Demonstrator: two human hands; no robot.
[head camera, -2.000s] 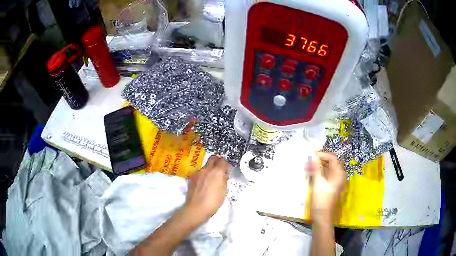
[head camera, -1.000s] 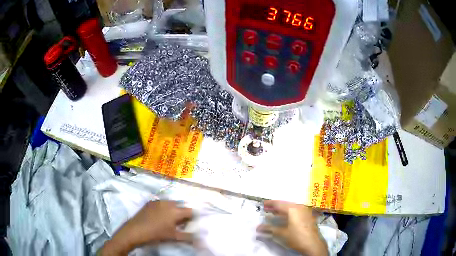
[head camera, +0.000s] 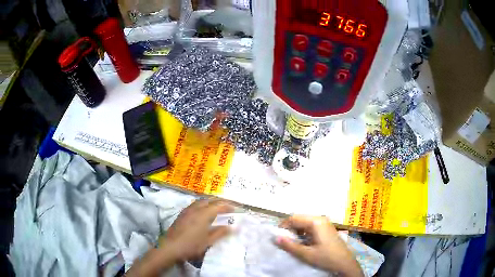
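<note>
A pale grey-white garment (head camera: 244, 251) lies over my lap at the table's front edge. My left hand (head camera: 198, 232) is on its left part, fingers slightly blurred, with cloth between thumb and fingers. My right hand (head camera: 320, 243) holds its right part, thumb on top of the cloth. A small dark dot shows on the cloth between the hands. The snap press (head camera: 325, 59) stands beyond them, its red display reading 3766. Its lower die (head camera: 291, 161) has no cloth on it.
Snap parts are heaped left (head camera: 201, 86) and right (head camera: 399, 143) of the press, on yellow printed sheets. A smartphone (head camera: 145, 139), a black bottle (head camera: 82, 78), a red bottle (head camera: 118, 51), a pen (head camera: 441, 165) and a cardboard box (head camera: 464, 92) stand or lie around. More pale cloth (head camera: 81, 216) hangs at left.
Both hands have come down from the tabletop to the cloth at the front edge. Since a second ago, my left hand has shifted right and up. The display still reads 3766.
</note>
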